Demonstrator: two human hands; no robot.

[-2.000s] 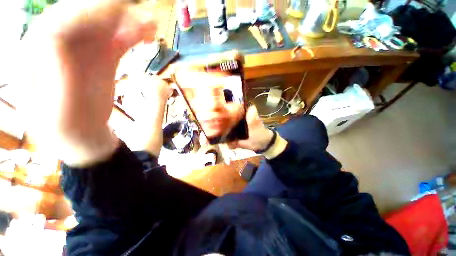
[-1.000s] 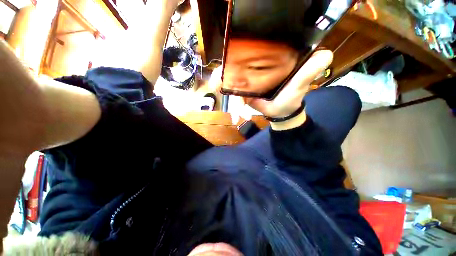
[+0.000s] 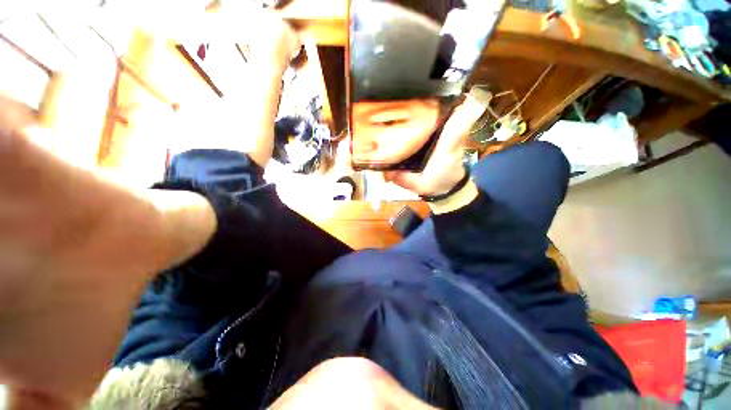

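My right hand [image 3: 445,164], with a thin dark band at the wrist, holds a black glossy smartphone [image 3: 397,92] upright above the lap. The phone's top is cut off by the frame's upper edge. Its screen shows part of a face and a large dark area above it. My left hand [image 3: 72,272] is very close to the camera, large and blurred, and cut off by the left edge. Its fingers cannot be made out, nor whether it holds anything.
A curved wooden desk [image 3: 609,56] spans the upper right, with orange-handled pliers [image 3: 565,22] at its edge. A white bag or box [image 3: 589,148] stands below. My raised knee [image 3: 521,180] is near the phone hand. A fan [image 3: 298,142] is beyond; a red item [image 3: 649,352] lies lower right.
Since two seconds ago, my left hand has dropped from the upper left to the left edge. The phone has moved up in view and looks larger; in the last second it shifted slightly left.
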